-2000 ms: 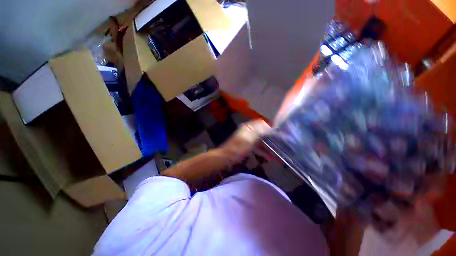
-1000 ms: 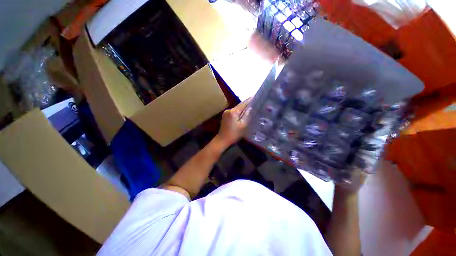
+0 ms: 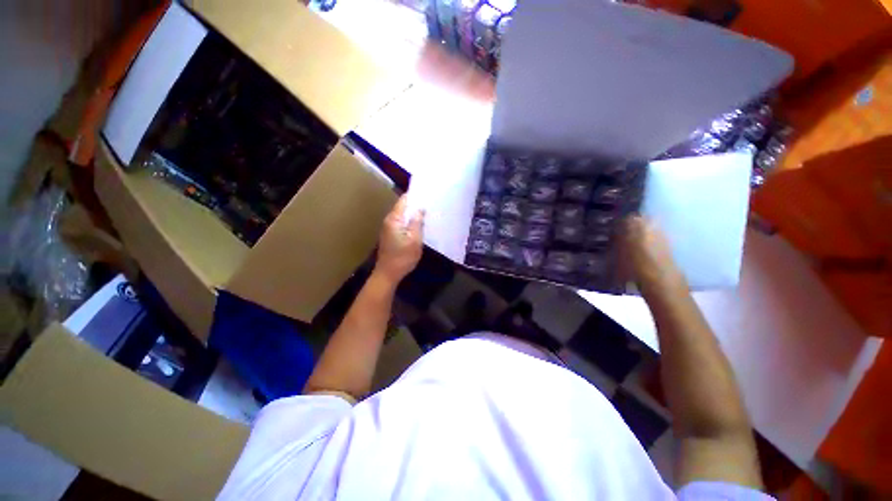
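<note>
An open product box lies in front of me. Its grey lid [image 3: 631, 78] is raised at the back and its white side flaps are spread out. Inside it, a blister tray [image 3: 553, 217] holds rows of dark, shiny pieces. My left hand [image 3: 401, 240] grips the outer end of the left flap. My right hand [image 3: 647, 252] holds the box at its right side, between the tray and the right flap; its fingertips are partly hidden. The box's front edge reaches past the table edge, over the floor.
A large shipping carton [image 3: 313, 235] with dark contents stands open at left. Another carton's flap [image 3: 108, 416] is at lower left, with a blue sheet [image 3: 259, 338] between. More trays [image 3: 469, 29] and orange boxes [image 3: 841, 196] are behind and right, on or by the white table [image 3: 782, 333].
The product box has come level, its lid standing further back and both side flaps now spread. My left hand moved left onto a flap; my right hand moved up to the box's right side.
</note>
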